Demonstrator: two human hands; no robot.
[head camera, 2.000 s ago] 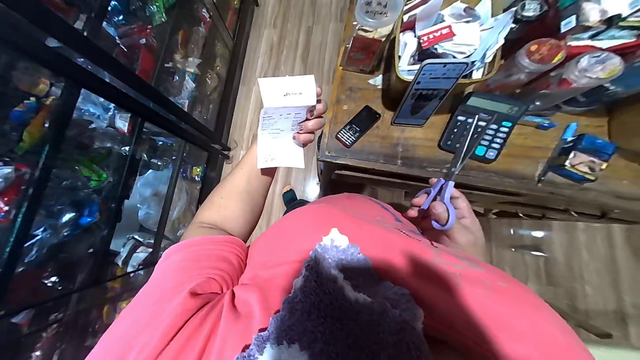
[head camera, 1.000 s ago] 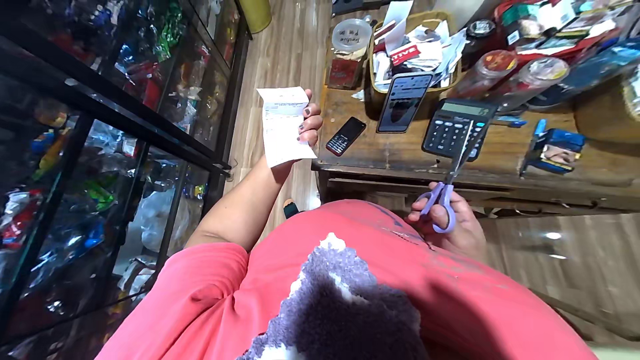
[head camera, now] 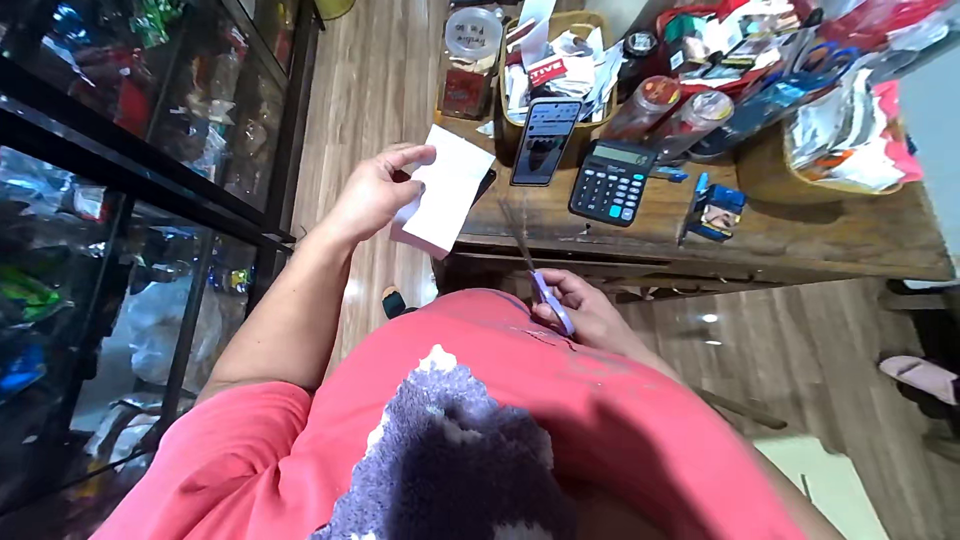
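Observation:
My left hand [head camera: 386,191] grips a folded white paper slip [head camera: 450,187] by its left edge, between thumb and fingers. The slip's blank side faces up, and it covers most of a small black keypad phone [head camera: 486,182] on the wooden desk. My right hand [head camera: 585,307] holds scissors with purple handles [head camera: 550,301] by the handles, close to my belly. Their blades point up and left toward the desk's front edge. A smartphone [head camera: 546,142] with a lit screen leans against a basket of papers, and a black calculator [head camera: 611,182] lies right of it.
The paper-filled basket [head camera: 611,97], clear jars [head camera: 660,97], a blue packet [head camera: 718,214] and a second basket [head camera: 806,184] stand on the wooden desk [head camera: 825,247]. Glass shelves with black frames [head camera: 247,202] run along the left. A pink slipper [head camera: 921,377] is on the floor at right.
The slip, printed side visible earlier, now shows a blank side and has moved over the keypad phone. My left hand now grips it from its left. The scissors have turned to point up and left.

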